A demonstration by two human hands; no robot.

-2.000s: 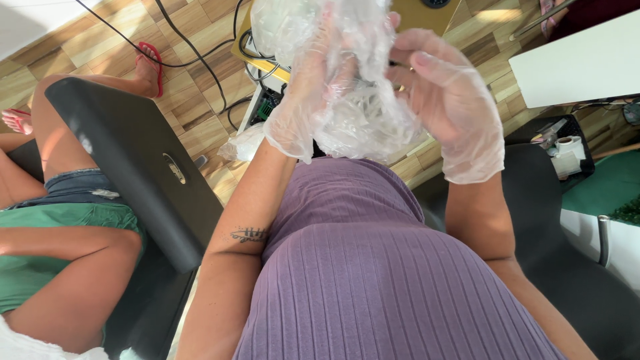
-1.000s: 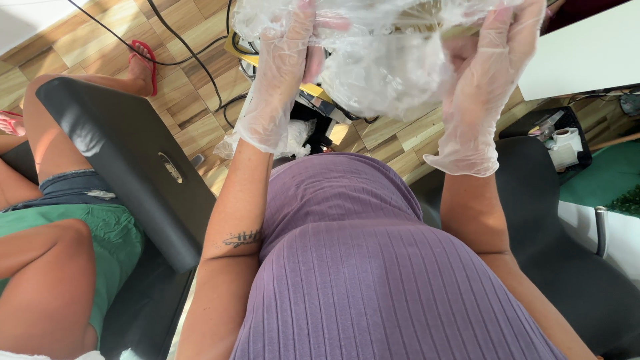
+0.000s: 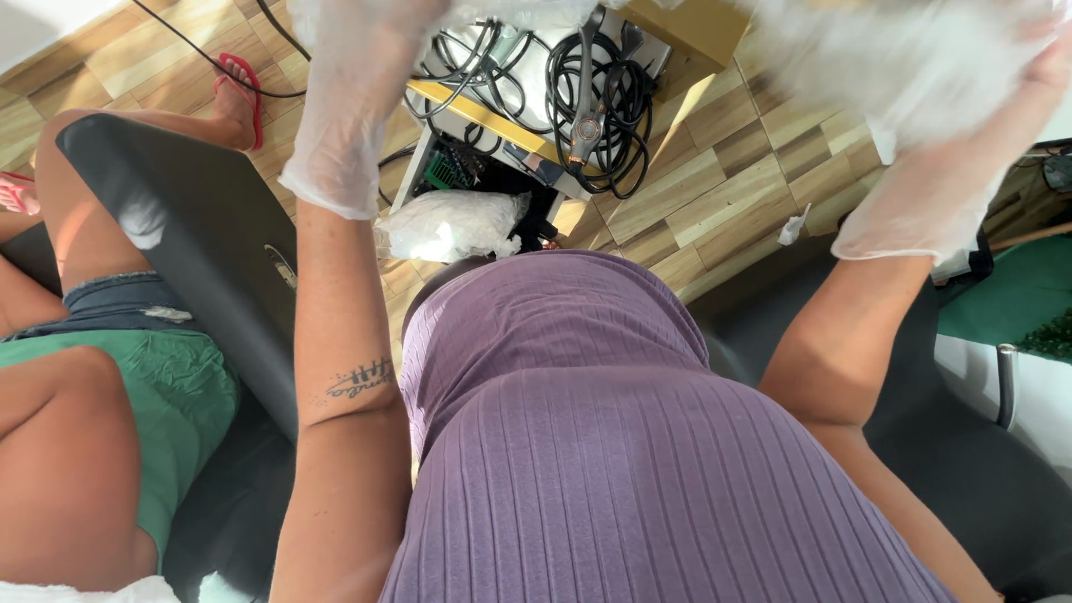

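Note:
My left hand (image 3: pixel 360 50), in a clear thin glove, is raised at the top edge, its fingers cut off by the frame. Translucent plastic film (image 3: pixel 528 10) runs along the top beside it. At the upper right my right hand (image 3: pixel 1038 67), gloved too, is at a blurred bunch of clear plastic (image 3: pixel 904 67) and seems to grip it. Below and between the hands, a corded styling tool (image 3: pixel 586 126) lies among coiled black cables (image 3: pixel 624 117) on a trolley with a yellow edge (image 3: pixel 494 117). A clear plastic bag (image 3: pixel 456 224) sits under it.
A seated person (image 3: pixel 75 419) in green is at the left, behind a black chair back (image 3: pixel 193 218). A foot in a red flip-flop (image 3: pixel 251 100) rests on the wood-patterned floor (image 3: pixel 720 184). Another black chair (image 3: pixel 946 419) stands at the right. A cable (image 3: pixel 218 63) crosses the upper left.
My hands have moved wide apart, and the plastic that was bunched between them is now spread along the top and to the right. The trolley's cables and styling tool have come into sight.

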